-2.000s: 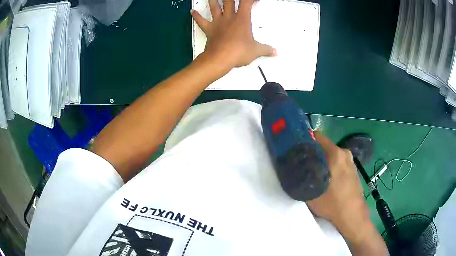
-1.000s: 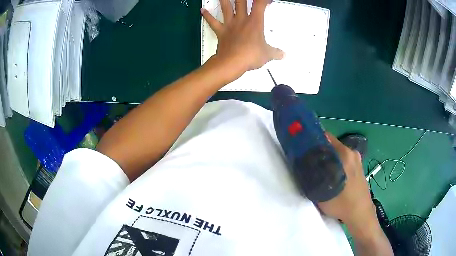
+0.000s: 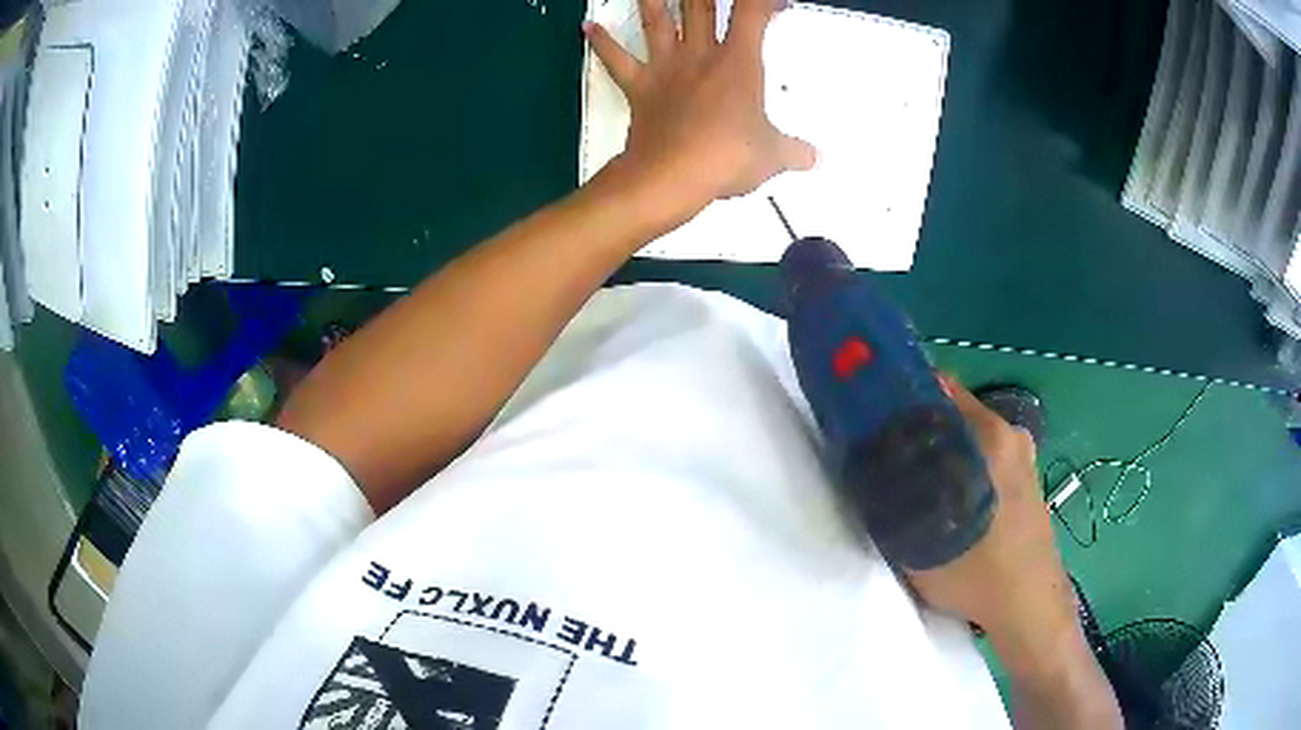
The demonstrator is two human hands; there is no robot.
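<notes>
A white panel [image 3: 856, 136] lies on the dark green bench top in front of me, with small dark holes in it. My left hand [image 3: 702, 107] is spread flat on the panel's left part, fingers apart; its fingertips reach the top edge of the picture. My right hand [image 3: 1006, 499] is closed round the grip of a dark blue cordless driver [image 3: 885, 407] with a red spot. The thin dark bit [image 3: 782, 218] points at the panel near my left thumb. I cannot tell whether its tip touches the panel.
Stacks of white panels stand at the left [image 3: 121, 171] and right [image 3: 1227, 157]. A crumpled clear plastic bag [image 3: 331, 17] lies at the top left. Below the bench are a blue stool or crate [image 3: 136, 392], a black fan [image 3: 1163, 670] and a cable [image 3: 1130, 485] on the green floor.
The panel, my left hand and the driver all appear further right in the picture than before. My left hand stays spread on the panel and my right hand still holds the driver.
</notes>
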